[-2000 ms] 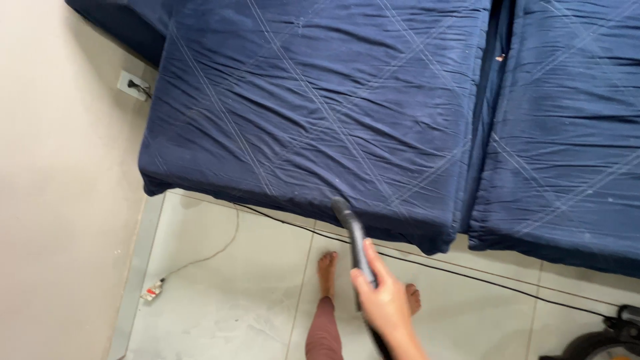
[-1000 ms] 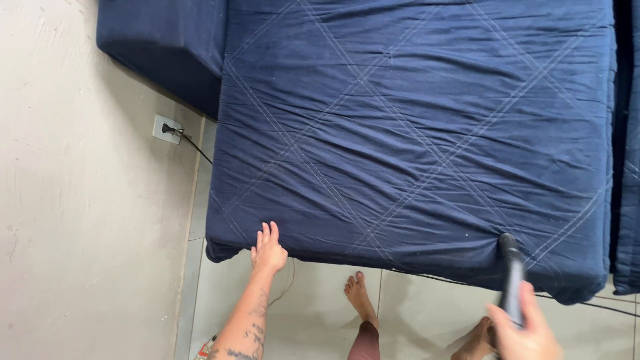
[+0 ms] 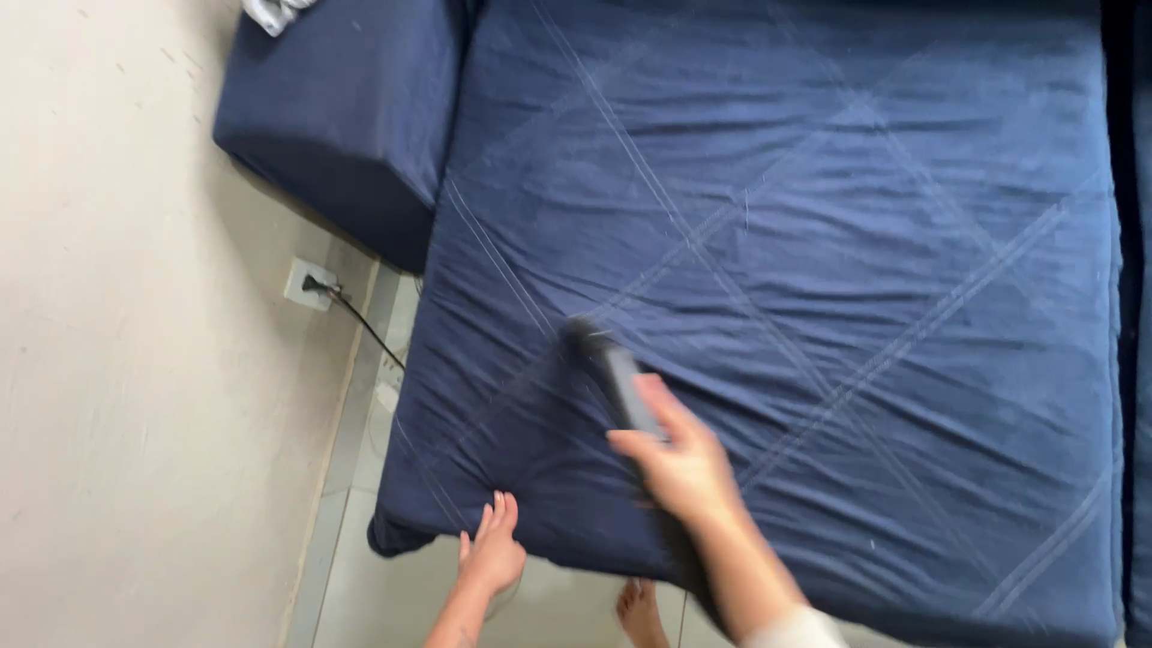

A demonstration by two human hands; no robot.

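Observation:
A vacuum cleaner's handheld tube (image 3: pixel 627 378), blurred by motion, is gripped in my right hand (image 3: pixel 679 454). Its dark tip touches or hovers just over the wrinkled navy fabric cover of the sofa seat (image 3: pixel 810 297), left of the seat's middle. A dark hose runs from it beneath my right forearm. My left hand (image 3: pixel 493 549) rests with its fingertips on the seat's front edge, near the left corner, and the fabric puckers around them. It holds nothing.
A navy sofa armrest (image 3: pixel 333 108) with a whitish cloth (image 3: pixel 275 13) on it stands at upper left. A black plug sits in a wall outlet (image 3: pixel 310 284), its cord running down behind the seat. A bare foot (image 3: pixel 641 612) stands on the tiled floor (image 3: pixel 405 585).
My right hand has carried the vacuum tube from the seat's front right leftward and farther in. My left hand, out of view two seconds ago, stays at the front edge.

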